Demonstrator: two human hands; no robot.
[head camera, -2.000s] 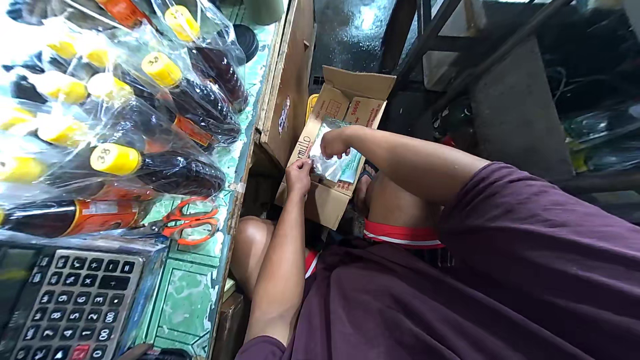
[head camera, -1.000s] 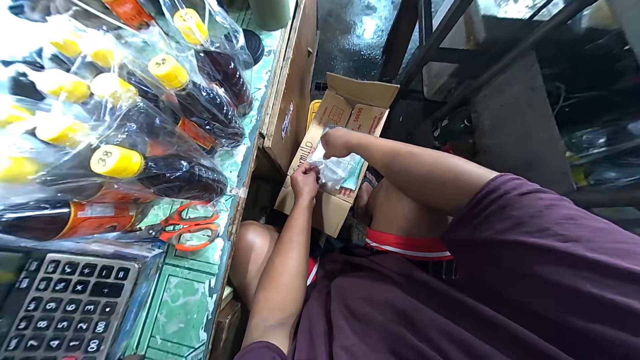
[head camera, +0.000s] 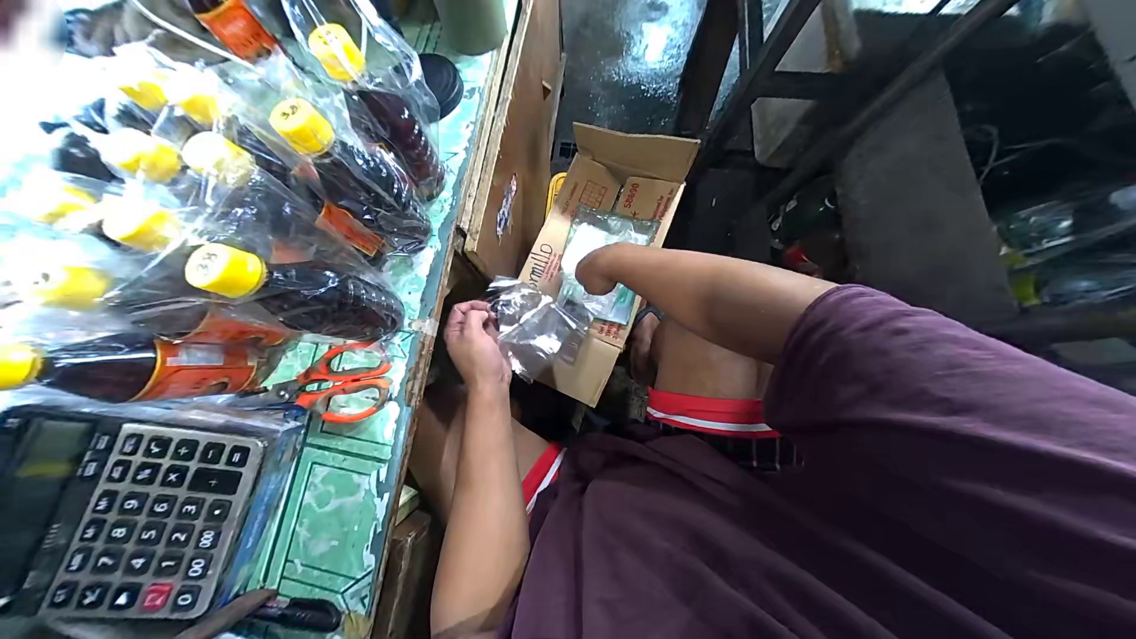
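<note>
An open cardboard box (head camera: 588, 368) stands between my knees, with clear plastic packs (head camera: 619, 229) inside. My left hand (head camera: 477, 342) pinches the edge of a clear plastic bag (head camera: 537, 333), which hangs over the near left side of the box. My right hand (head camera: 599, 269) reaches down into the box; its fingers are hidden behind the wrist and the plastic, so I cannot tell what they hold.
On the green table (head camera: 333, 510) at the left lie orange-handled scissors (head camera: 346, 383), a calculator (head camera: 151, 524), a knife-like tool with a black handle (head camera: 302, 614) and several plastic-wrapped dark bottles with yellow caps (head camera: 333, 297). A wooden panel (head camera: 515, 142) borders the box's left side.
My left hand has moved left, away from my right hand, and the clear plastic bag now stretches out past the box's edge. My right hand stays over the box.
</note>
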